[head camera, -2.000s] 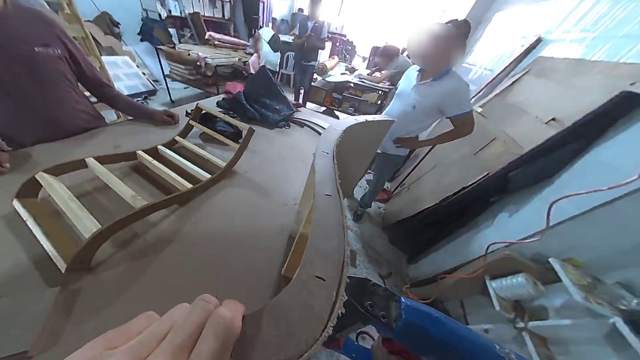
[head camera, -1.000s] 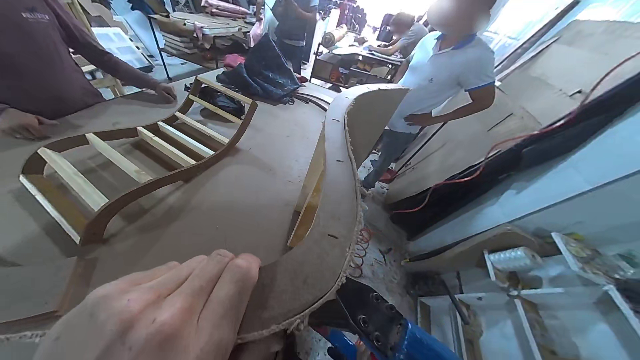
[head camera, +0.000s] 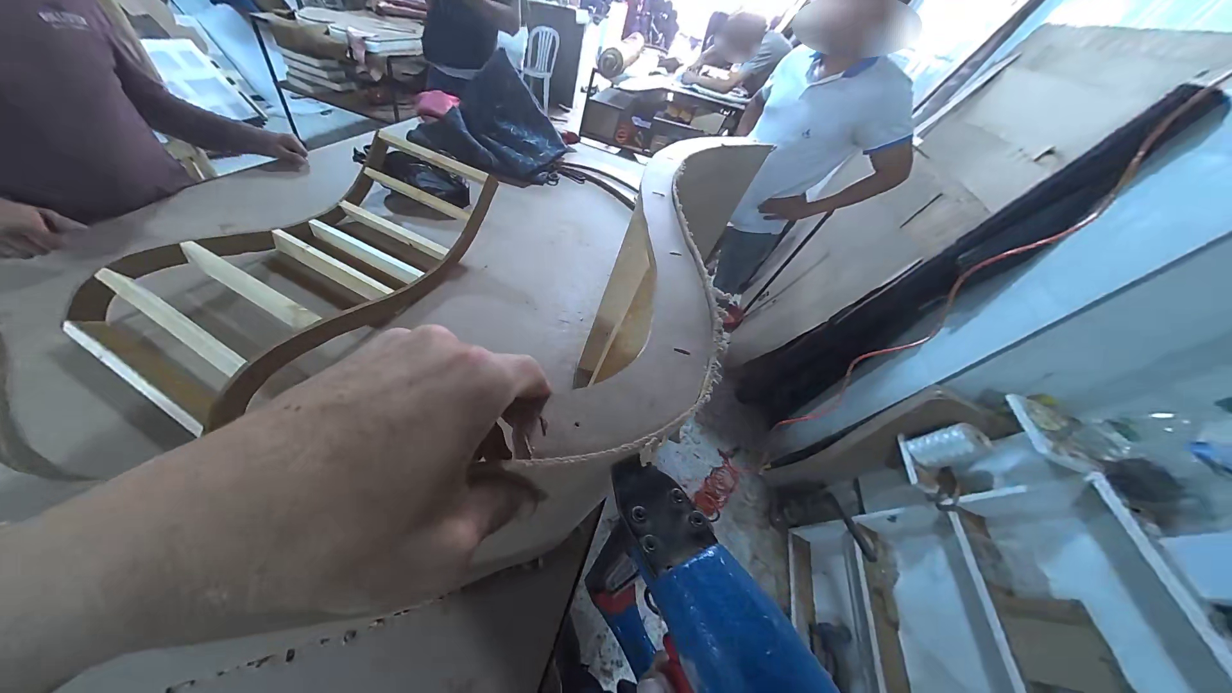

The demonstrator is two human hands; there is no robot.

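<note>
My left hand (head camera: pixel 423 423) grips the near edge of a curved fibreboard panel (head camera: pixel 664 346), with fingertips on top and the thumb below. At the bottom edge, a small part of my right hand (head camera: pixel 654 681) shows around the red trigger area of a blue power tool (head camera: pixel 731 616), seemingly a pneumatic stapler. The tool's black head (head camera: pixel 664 510) is at the panel's frayed rim, just right of my left hand. Dark staple-like marks dot the panel's top face. Beyond my left hand, a curved wooden frame with pale slats (head camera: pixel 356 260) lies on a broad brown sheet (head camera: pixel 520 241).
A person in a dark long-sleeved top (head camera: pixel 77 106) stands at the left with hands on the sheet. Another person in a white shirt (head camera: pixel 833 115) stands beyond the panel. Black plastic (head camera: pixel 500 125) lies at the far end. White shelving (head camera: pixel 934 587) and an orange hose (head camera: pixel 924 327) are at right.
My left hand has moved from the top of the panel to grip around its rim. The blue tool shows more fully. The view has moved closer to the panel.
</note>
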